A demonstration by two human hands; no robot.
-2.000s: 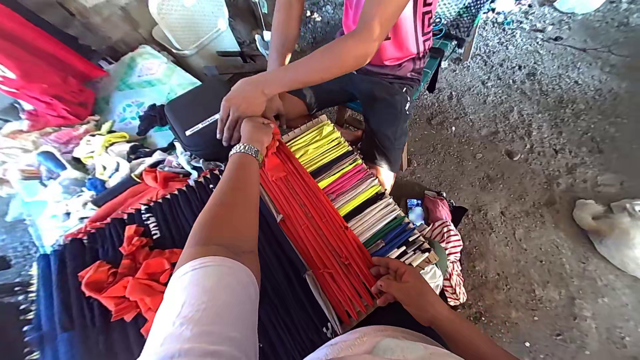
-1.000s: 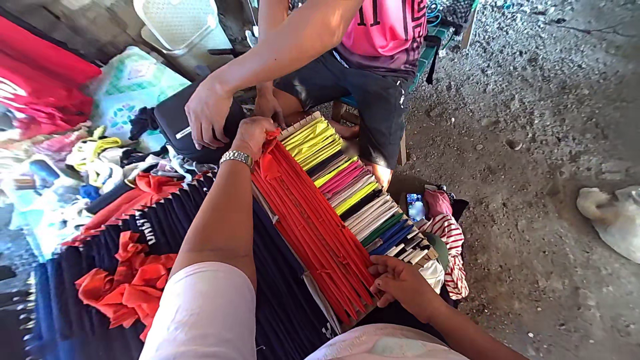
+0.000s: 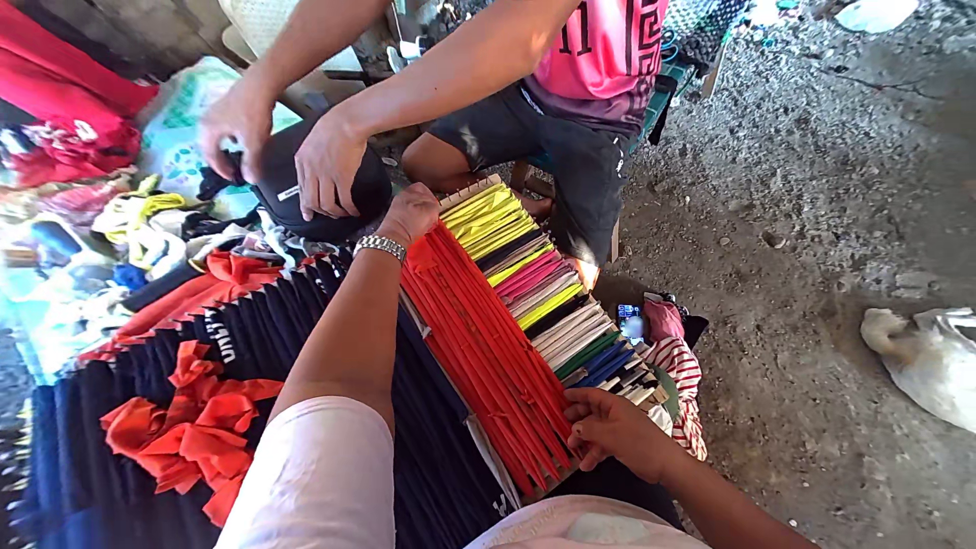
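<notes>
Red fabric strips (image 3: 484, 351) are stretched side by side on a wooden frame with pegs (image 3: 473, 191). My left hand (image 3: 413, 215), its wrist in a metal-band watch, is closed on the far end of the red strips. At their near end my right hand (image 3: 610, 427) touches the edge of the strips with curled, parted fingers; whether it pinches one, I cannot tell. Yellow, pink, white, green and blue strips (image 3: 488, 221) lie along the right side. Dark navy strips (image 3: 435, 450) fill the left side, with a bundle of loose red fabric (image 3: 191, 435) on top.
A co-worker in dark shorts (image 3: 587, 183) sits opposite, hands over a black case (image 3: 286, 175). Mixed cloth scraps (image 3: 152, 236) lie at the left, near a white plastic chair (image 3: 259, 23). Striped cloth (image 3: 679, 381) hangs at the right; a white sack-like item (image 3: 926, 366) lies on the ground.
The co-worker's hands have moved left, away from my left hand, to above the black case. Both my hands stay at the two ends of the red strips.
</notes>
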